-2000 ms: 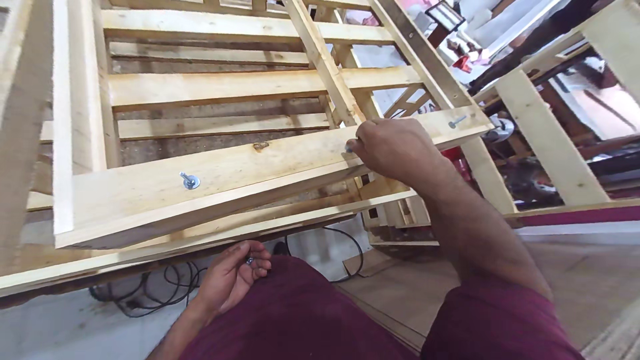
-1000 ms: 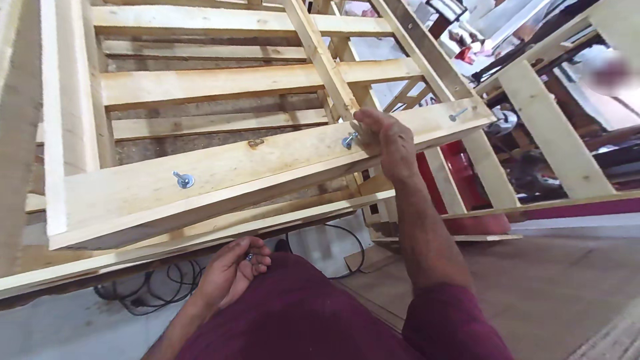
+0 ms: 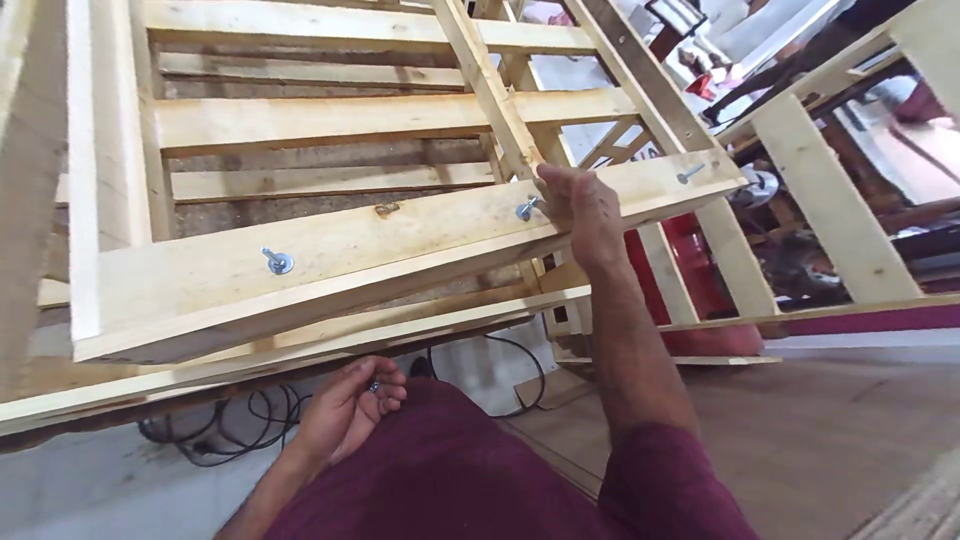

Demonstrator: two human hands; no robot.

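Observation:
A pale wooden rail (image 3: 330,247) of a slatted frame runs across the view. Near its left end a bolt with a washer (image 3: 279,262) sticks up, a second bolt with a washer (image 3: 526,210) stands near the middle, and another bolt (image 3: 690,173) is near the right end. Just right of the middle bolt, my right hand (image 3: 589,206) rests against the rail, fingers together; its palm side is hidden. Below the rail, my left hand (image 3: 356,405) is half curled, palm up, around small metal hardware (image 3: 374,387), too small to name exactly.
Wooden slats (image 3: 315,124) span the frame behind the rail. Another slatted wooden frame (image 3: 832,187) stands at the right, with a red object (image 3: 694,277) behind its slats. A black cable (image 3: 262,420) lies coiled below. Cardboard (image 3: 787,420) covers the floor at lower right.
A washered bolt at the middle of the rail, under my right hand two seconds ago, now shows. That hand has shifted slightly right and straightened its fingers. My left hand has stayed half curled.

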